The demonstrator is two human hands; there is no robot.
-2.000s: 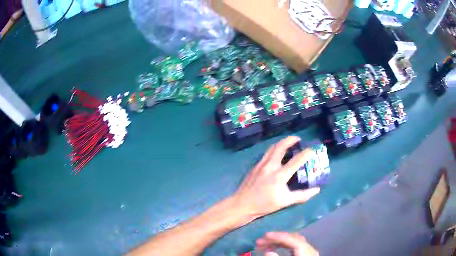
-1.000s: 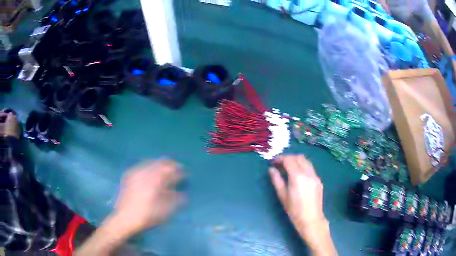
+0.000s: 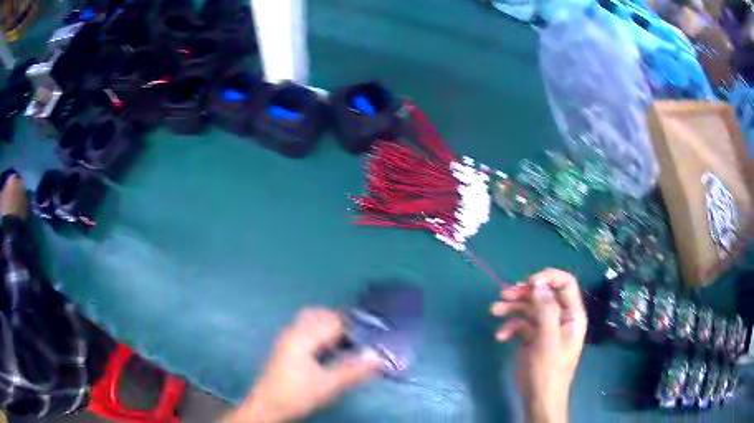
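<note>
My left hand [image 3: 310,363] grips a black housing [image 3: 395,318] near the front of the bench; the housing is blurred and a silvery part shows on its near side. My right hand [image 3: 546,318] is to its right and pinches a thin red lead [image 3: 486,268] between thumb and fingers. The lead runs up and left towards the white plugs [image 3: 471,202] of the lead bundle. The bundle's red wires [image 3: 405,186] fan out to the left. Whether the held lead's far end touches the plugs is too blurred to tell.
Waiting housings [image 3: 285,116] crowd the upper left around a white post [image 3: 281,41]. Loose green boards [image 3: 579,198], a clear bag [image 3: 591,91] and a cardboard box [image 3: 703,182] are at right. Units with boards [image 3: 682,322] stand in rows at lower right. A person's checked sleeve [image 3: 37,330] and red stool [image 3: 128,388] are at left.
My view has swung left from the board rows. My left hand, empty a second ago, now holds a black housing. My right hand has moved right and down from the plugs with a red lead.
</note>
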